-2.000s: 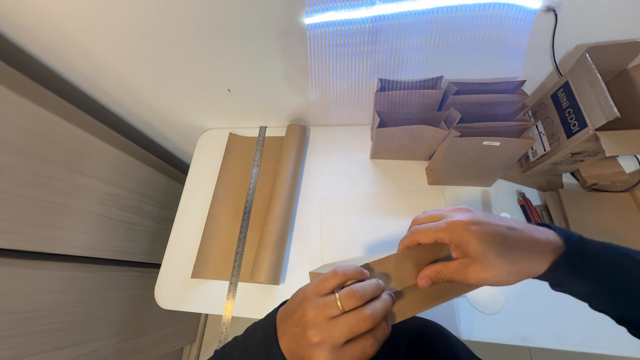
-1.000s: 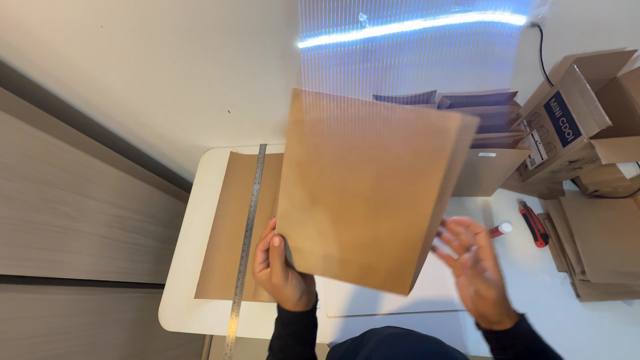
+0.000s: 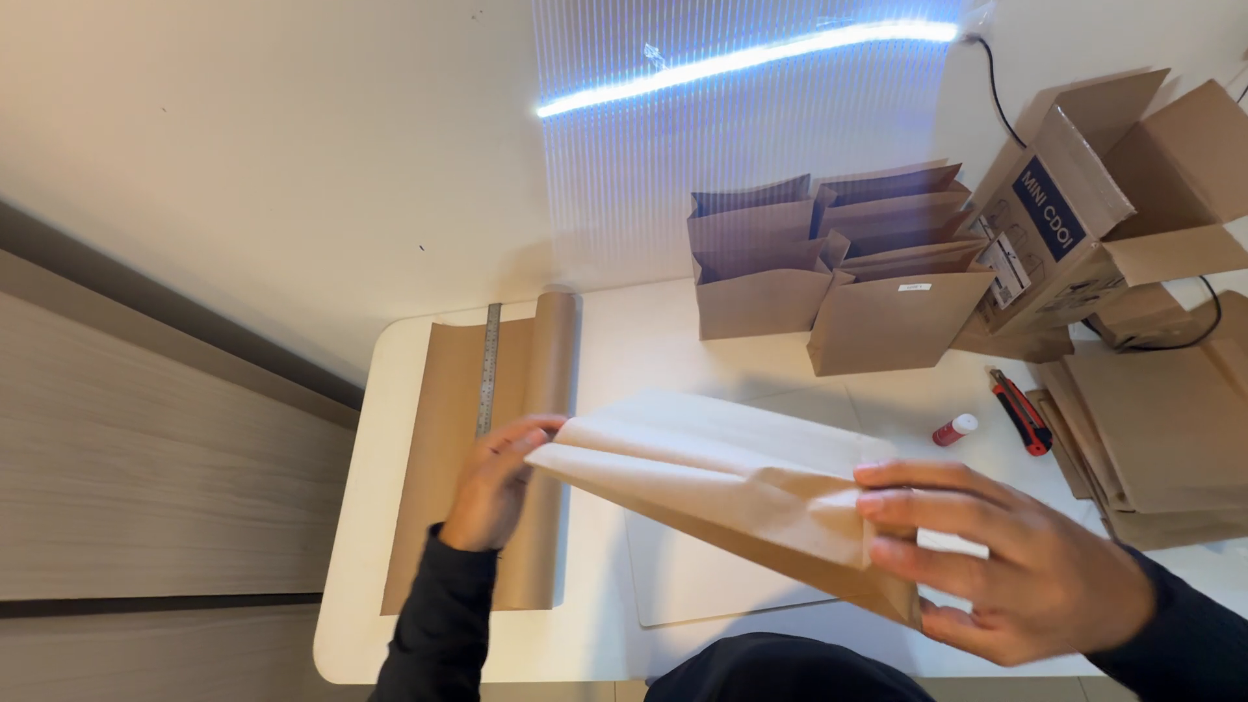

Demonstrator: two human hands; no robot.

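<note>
A brown kraft paper bag (image 3: pixel 682 487) is held on its side above the white table, its folded side panel facing up. My left hand (image 3: pixel 497 478) pinches its left end between thumb and fingers. At the other end, the spread fingers of my right hand (image 3: pixel 985 556) press against the bag. Beneath it lies a thin white board (image 3: pixel 673 585), partly covered from view. To the left, a steel ruler (image 3: pixel 489 370) rests on a partly unrolled sheet of kraft paper (image 3: pixel 444 468); my left hand and sleeve hide part of both.
Several kraft paper bags (image 3: pixel 760 302) stand upright at the back. An open cardboard box (image 3: pixel 1053 214) is at the back right. A glue stick (image 3: pixel 955 430), a red and black utility knife (image 3: pixel 1021 412) and a pile of flat kraft bags (image 3: pixel 1160 429) lie at the right.
The bag was upright with its broad face showing; it is now lower and tipped on its side. My right hand, apart from the bag a second ago, now touches its right end.
</note>
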